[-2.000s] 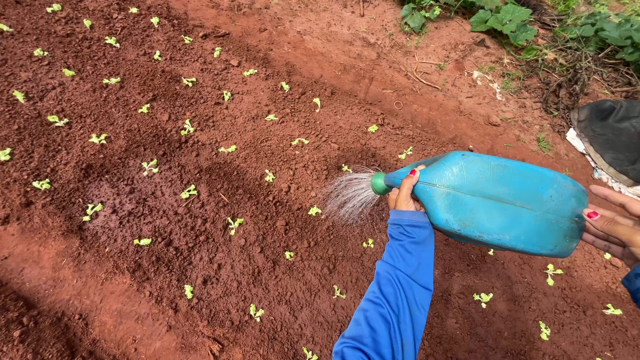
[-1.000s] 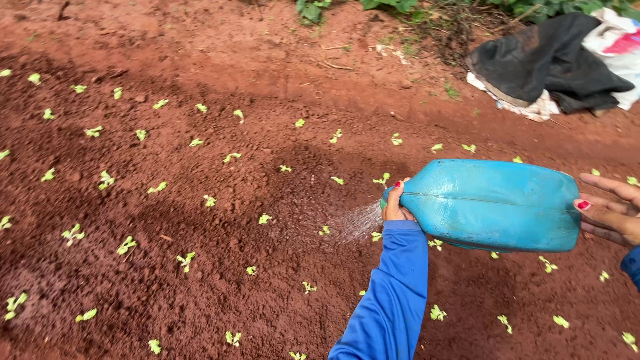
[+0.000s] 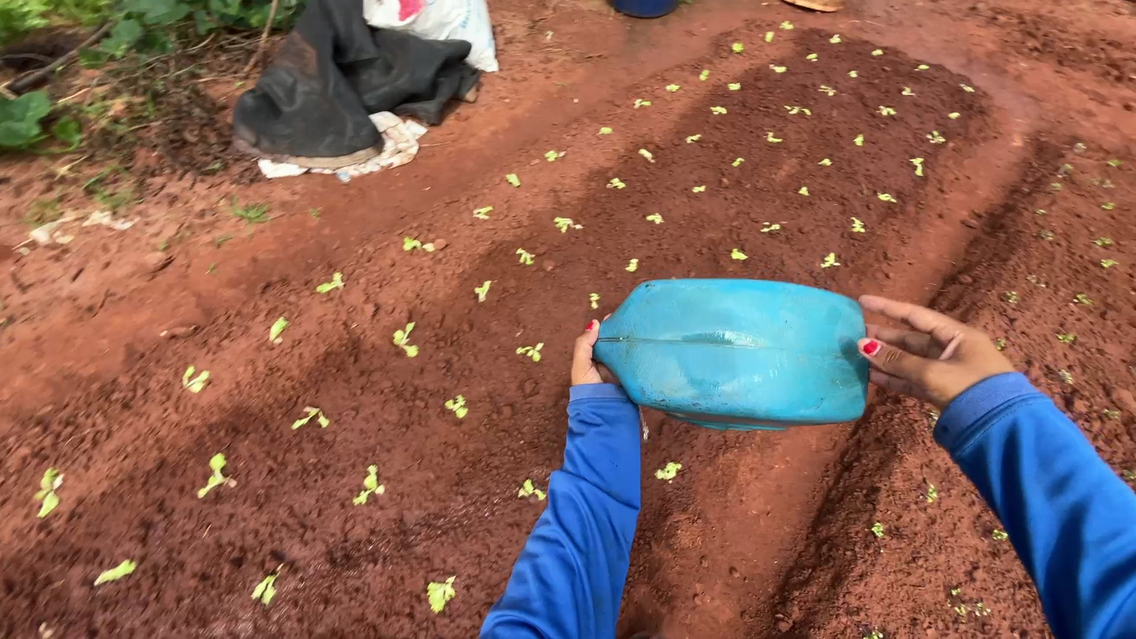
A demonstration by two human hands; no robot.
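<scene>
A blue plastic watering can [image 3: 737, 351] lies on its side in the air over a bed of reddish-brown soil. My left hand [image 3: 587, 355] is closed around its narrow neck; the spout's green end is hidden now. At the can's broad right end, my right hand [image 3: 932, 346] touches the base with fingers spread, thumb on the near face. Small pale-green seedlings [image 3: 406, 340] stand in loose rows on the damp bed around and beyond the can. Both forearms wear blue sleeves.
A black cloth or garment [image 3: 311, 98] and a white sack [image 3: 444, 27] lie at the upper left beside weeds [image 3: 151, 27]. A dark blue container [image 3: 645, 7] shows at the top edge. A furrow [image 3: 763, 524] separates the bed from another planted bed [image 3: 1047, 355] at right.
The view has swung right along the bed. Water spraying from the can's spout showed in both earlier frames; no spray is visible now. Both hands have stayed at the same ends of the can.
</scene>
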